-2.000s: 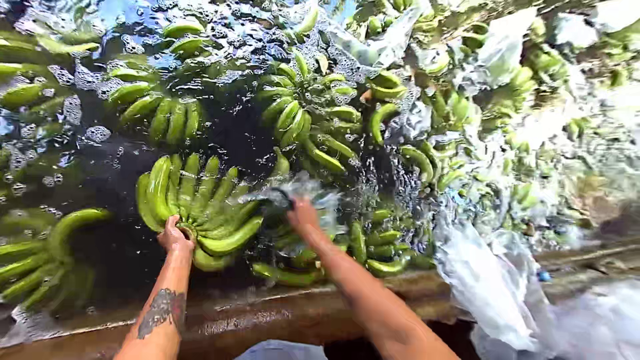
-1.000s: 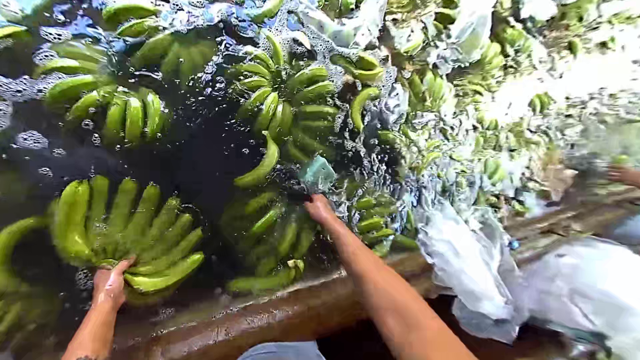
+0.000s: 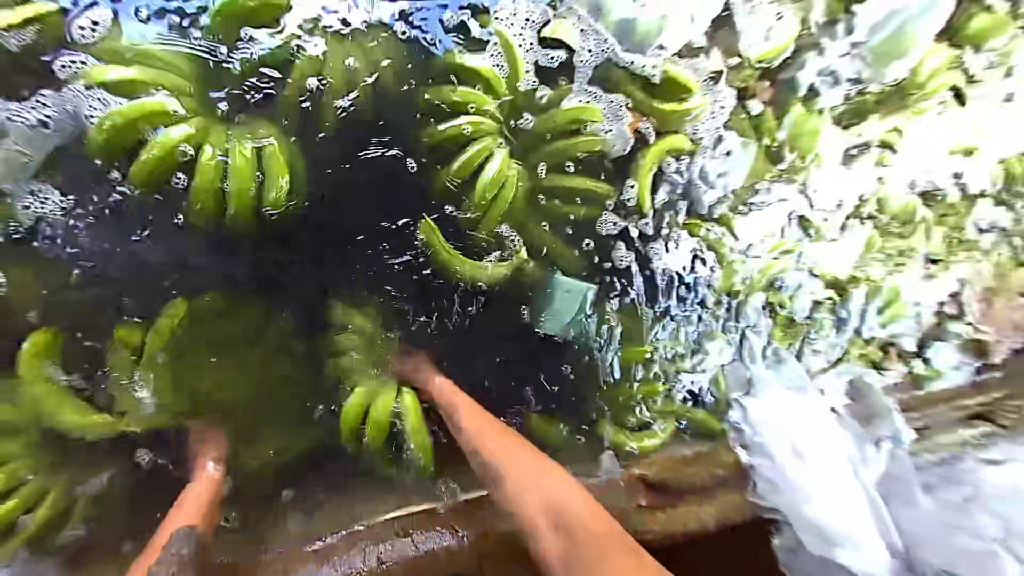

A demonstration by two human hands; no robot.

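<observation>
My left hand (image 3: 208, 444) is underwater at the lower left, beside a dim submerged hand of green bananas (image 3: 164, 352); its fingers are blurred and its grip cannot be made out. My right hand (image 3: 416, 370) is also under the surface, against a smaller green banana cluster (image 3: 382, 412) near the middle. Water hides its fingers. A pale green square piece (image 3: 566, 304) lies in the water to the right of my right hand. Above it a single curved banana (image 3: 472, 260) floats below a large banana hand (image 3: 500, 160).
The tank's wet rim (image 3: 416, 532) crosses the bottom. More banana hands (image 3: 224, 160) float at the upper left. Foam and many bananas crowd the right side (image 3: 864, 200). Clear plastic sheeting (image 3: 816, 448) hangs over the rim at the lower right.
My left hand has gone under the water; a second ago it was on a large banana hand at the surface. My right hand has moved left, away from the pale green piece.
</observation>
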